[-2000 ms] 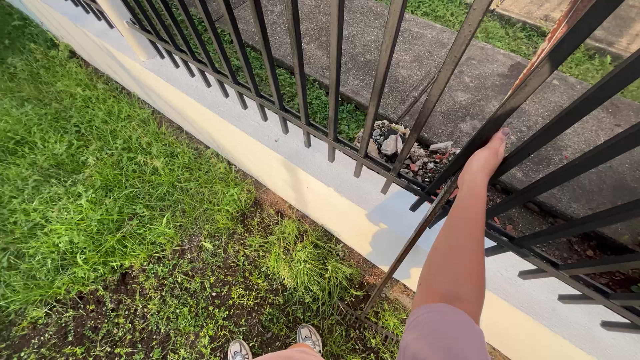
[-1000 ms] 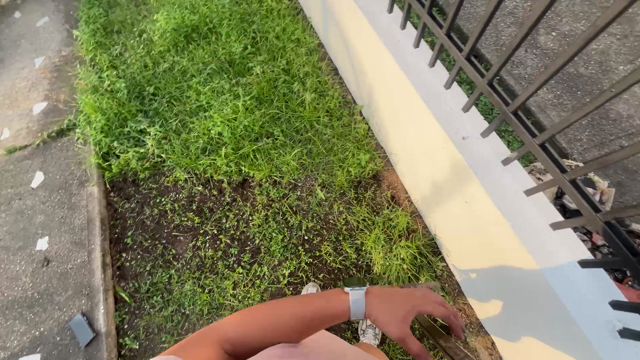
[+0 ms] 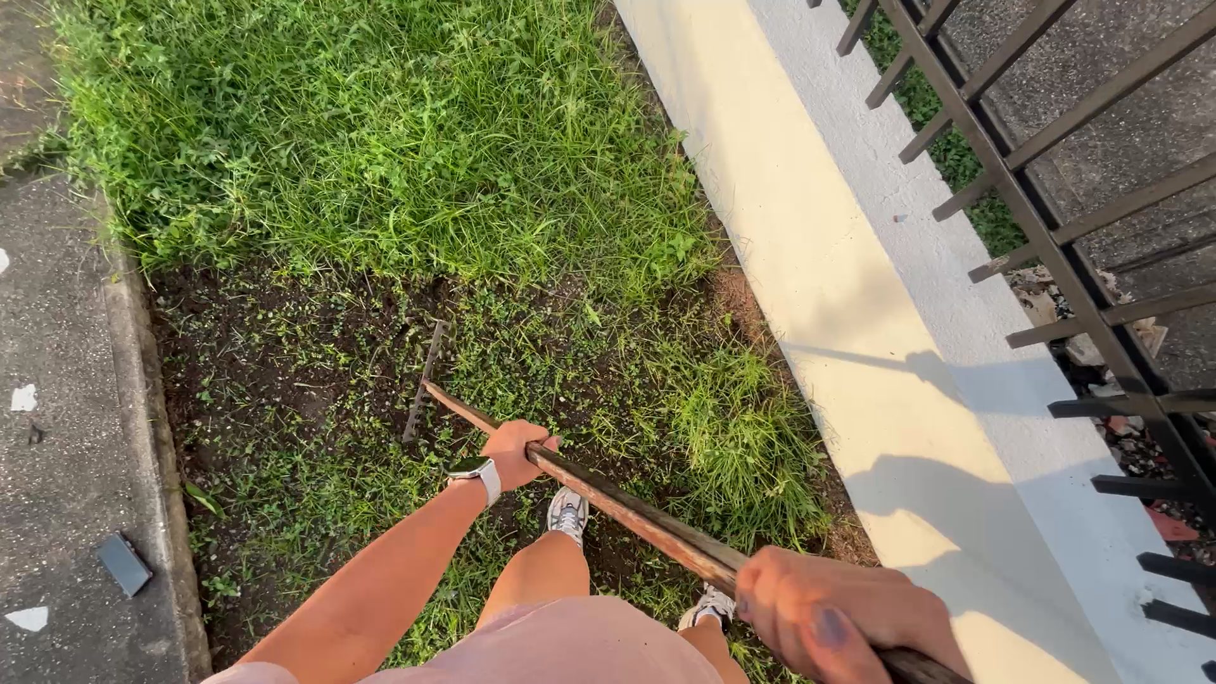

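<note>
A garden rake with a worn wooden handle runs diagonally across my front. Its toothed metal head rests on the patchy soil at centre left. My left hand, with a watch on the wrist, is closed around the handle nearer the head. Farther up the handle, at lower right, my right hand grips it near its upper part. Cut grass and weeds lie on the dark soil about the rake head. A clump of cut grass is beside the wall.
Taller grass grows beyond the soil. At the right stands a low cream wall topped by a dark metal fence. A concrete curb and path bound the left, where a dark phone-like object lies. My shoes stand on the ground.
Two seconds ago my hand was at the fence bars; now both hands are on the rake handle. The view has swung left. The rake head now shows on the soil.
</note>
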